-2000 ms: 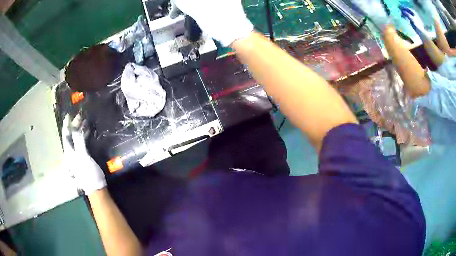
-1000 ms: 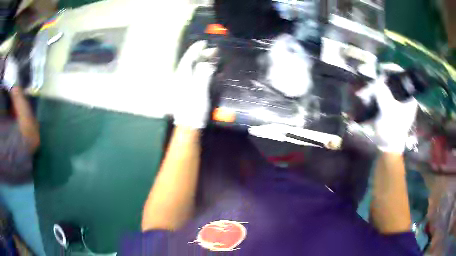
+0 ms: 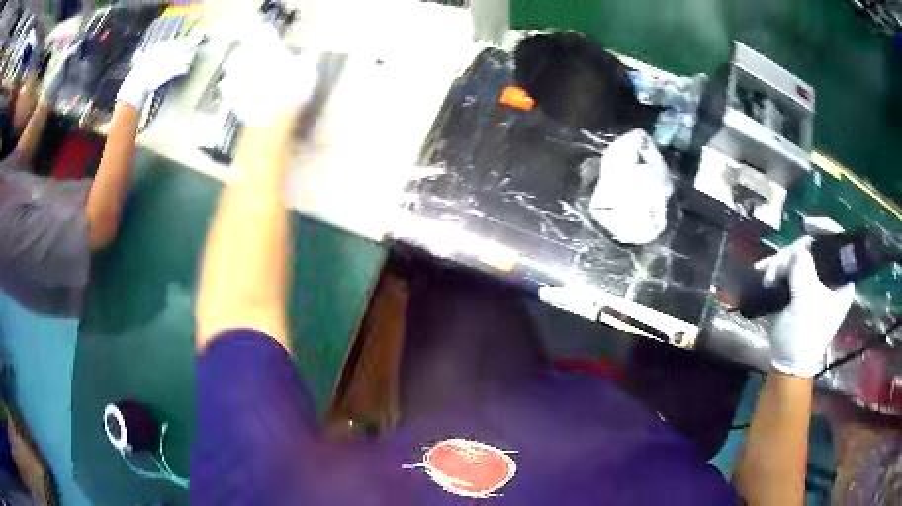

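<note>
My left hand point(image 3: 265, 79), in a white glove and blurred, reaches over the far left of the pale board point(image 3: 366, 109). A small dark thing point(image 3: 277, 12) shows at its fingertips; whether the hand grips it is unclear. My right hand point(image 3: 816, 311), white-gloved, is closed around a thick black cylinder point(image 3: 853, 255), apparently an electric screwdriver, at the right of the black mat point(image 3: 554, 188). A dark bar point(image 3: 225, 133) lies beside my left wrist on the board.
A crumpled white cloth point(image 3: 633, 188) lies on the mat, with a dark pad point(image 3: 574, 79) behind it. A grey-silver box point(image 3: 757, 138) stands at the back right. A slotted strip point(image 3: 623, 316) runs along the front edge. Another person's gloved hand point(image 3: 156, 71) is at the left.
The view has turned left. My left hand has moved from the mat's left edge to the far part of the pale board. My right hand has come back from the grey box with the black cylinder.
</note>
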